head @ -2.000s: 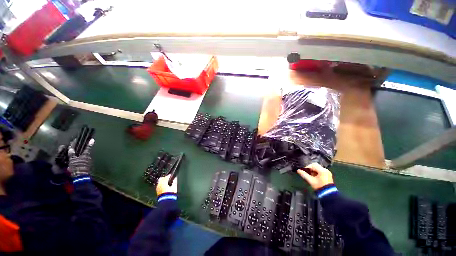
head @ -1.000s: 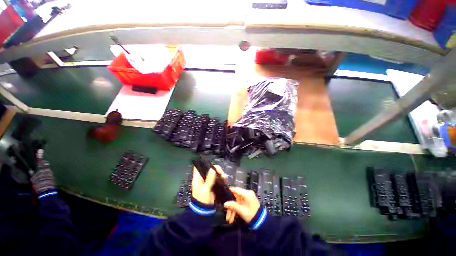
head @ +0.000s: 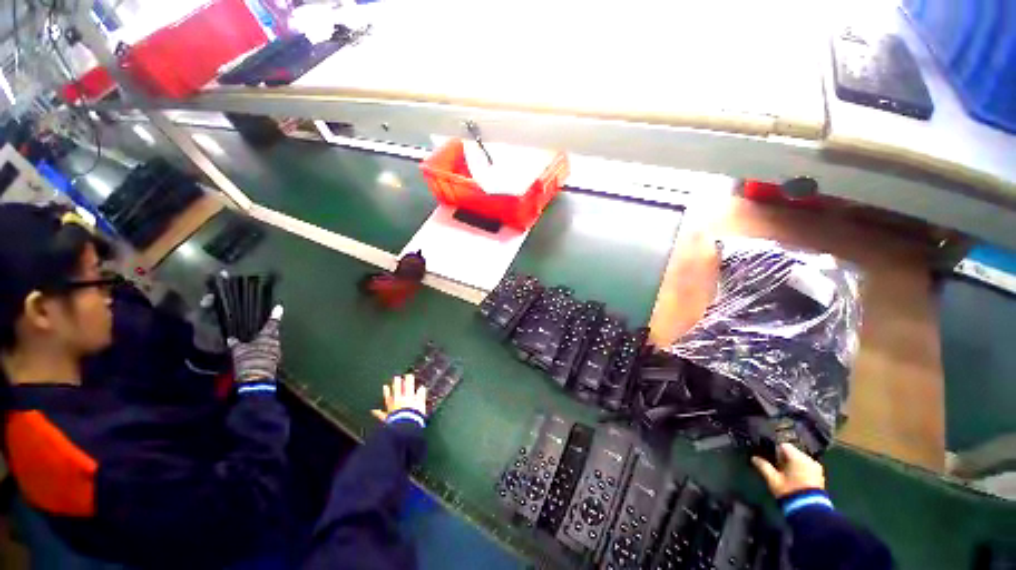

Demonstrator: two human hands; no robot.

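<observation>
My left hand [head: 403, 399] is at a small group of black remote controls [head: 437, 374] on the green bench, fingers spread at its near edge. My right hand [head: 789, 470] is at the mouth of the clear plastic bag [head: 785, 323], by loose black covers [head: 713, 403]; whether it grips one is unclear. A row of remotes [head: 574, 340] lies left of the bag. A nearer row of remotes [head: 602, 490], buttons up, lies between my hands, its near end cut off by the picture's edge.
A red parts bin [head: 492, 192] stands on a white sheet [head: 459, 247]. A dark red object [head: 394, 281] lies left. Cardboard [head: 897, 345] is under the bag. A neighbouring worker [head: 134, 434] at left holds black pieces in gloved hands. A shelf [head: 624, 117] crosses above.
My hands were together over the near row, holding black pieces; they have parted, left to the small remote group, right to the bag. The view has turned left.
</observation>
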